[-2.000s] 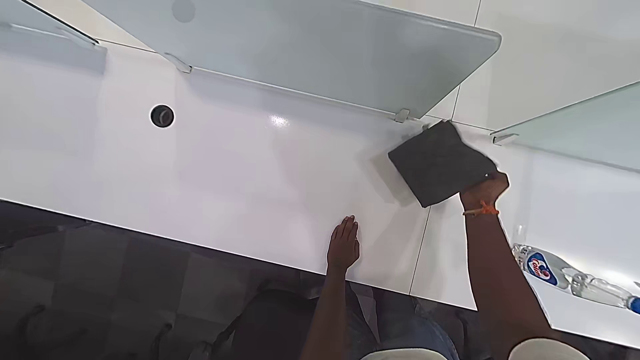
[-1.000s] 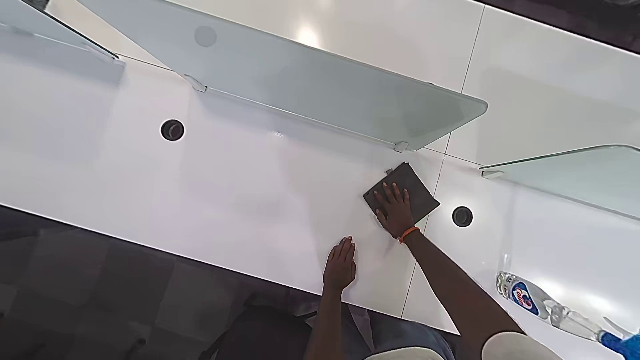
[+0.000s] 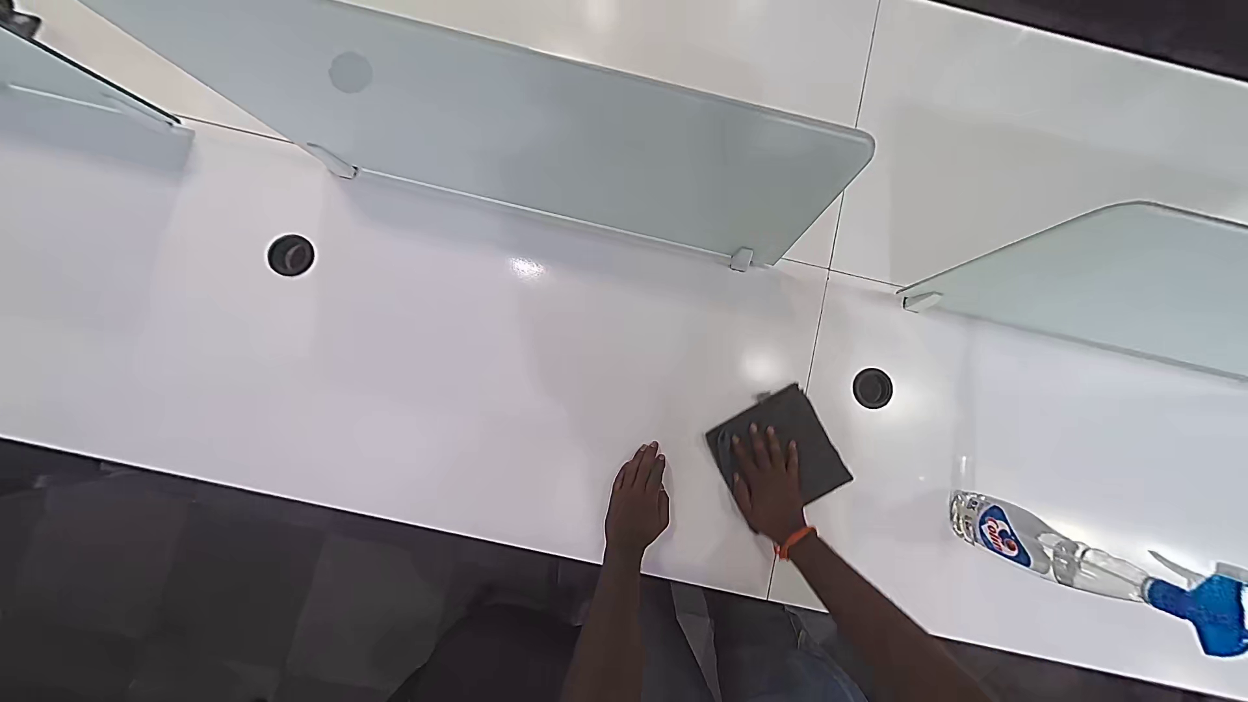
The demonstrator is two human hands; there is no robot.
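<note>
A dark grey folded cloth (image 3: 819, 458) lies flat on the white glossy table (image 3: 419, 390), across a seam near the front edge. My right hand (image 3: 770, 483), with an orange band at the wrist, rests palm down on this cloth with its fingers spread a little. To the left of the cloth, my left hand (image 3: 639, 502) lies on the bare tabletop near the front edge, its fingers close together and holding nothing. A clear spray bottle (image 3: 1048, 556) with a blue trigger head lies on its side at the right.
A frosted glass divider (image 3: 585, 136) stands on clamps behind my hands. Another glass divider (image 3: 1102, 283) is at the right, and part of a third (image 3: 78, 97) at the far left. Round black cable holes (image 3: 291, 255) (image 3: 873, 388) sit in the tabletop.
My right hand gripped the cloth by its corner two seconds ago, then was flat on it. Since then hand and cloth have moved toward the front edge. My left hand has stayed near the edge.
</note>
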